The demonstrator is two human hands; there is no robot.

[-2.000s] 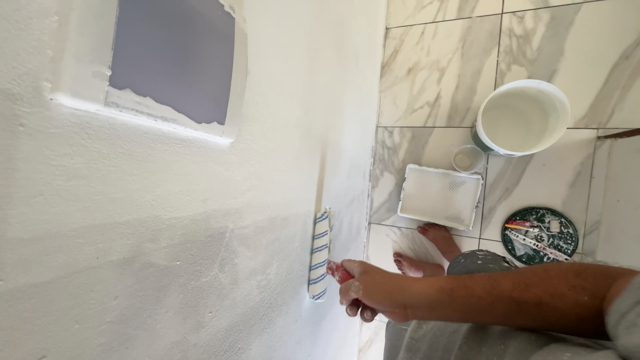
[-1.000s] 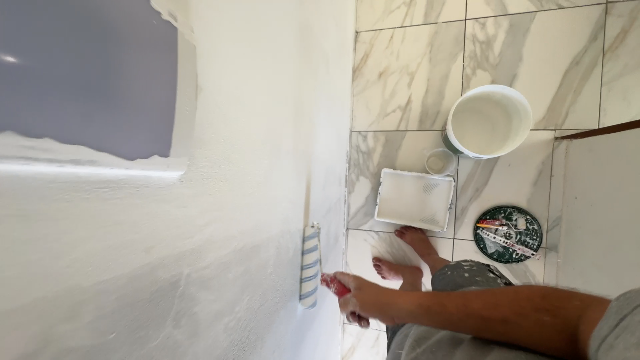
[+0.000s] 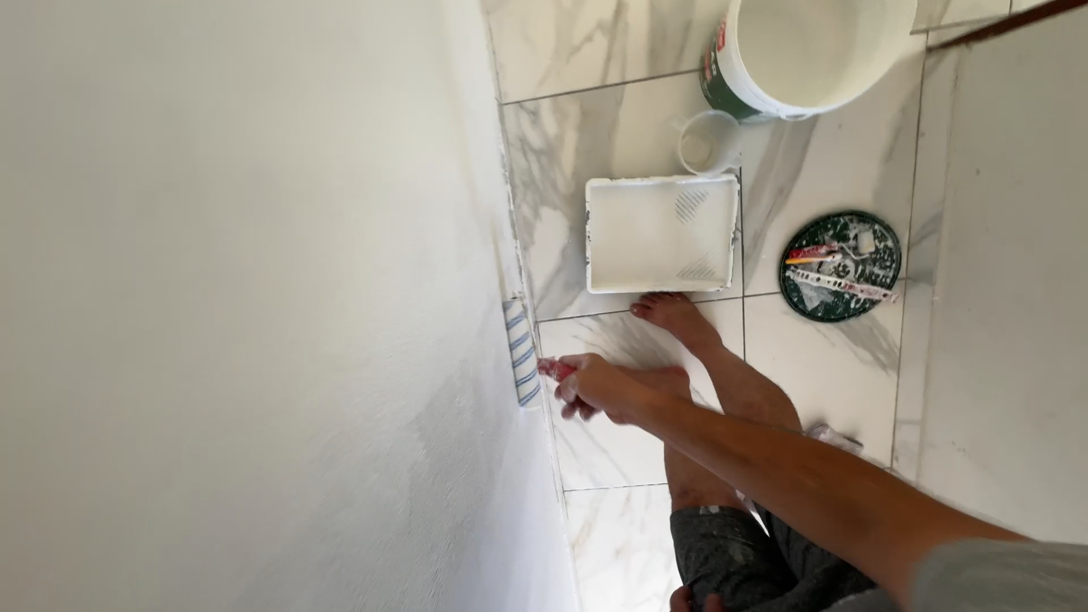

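My right hand (image 3: pixel 591 387) is closed round the red handle (image 3: pixel 558 368) of a paint roller. The roller's white sleeve with blue stripes (image 3: pixel 522 353) lies against the white wall (image 3: pixel 297 255), close to the wall's foot. Of my left hand (image 3: pixel 697 600), only some fingers show at the bottom edge, at the dark paint-spotted shorts; the rest is cut off. A white paint tray (image 3: pixel 661 236) with pale paint lies on the floor above my feet in the view. Touching or very near it is a small translucent cup (image 3: pixel 707 144).
A large white and green bucket (image 3: pixel 807 51) stands at the top on marble-look tiles (image 3: pixel 578 212). A dark green round lid (image 3: pixel 840 266) carries paint-smeared tools at the right. My bare feet (image 3: pixel 676 319) are between the tray and the shorts. A pale panel (image 3: pixel 1011 280) borders the right side.
The roller in my right hand has moved down the wall, closer to the floor edge. Fingers of my left hand have come into sight. The view has shifted, and the grey-purple wall area has left it.
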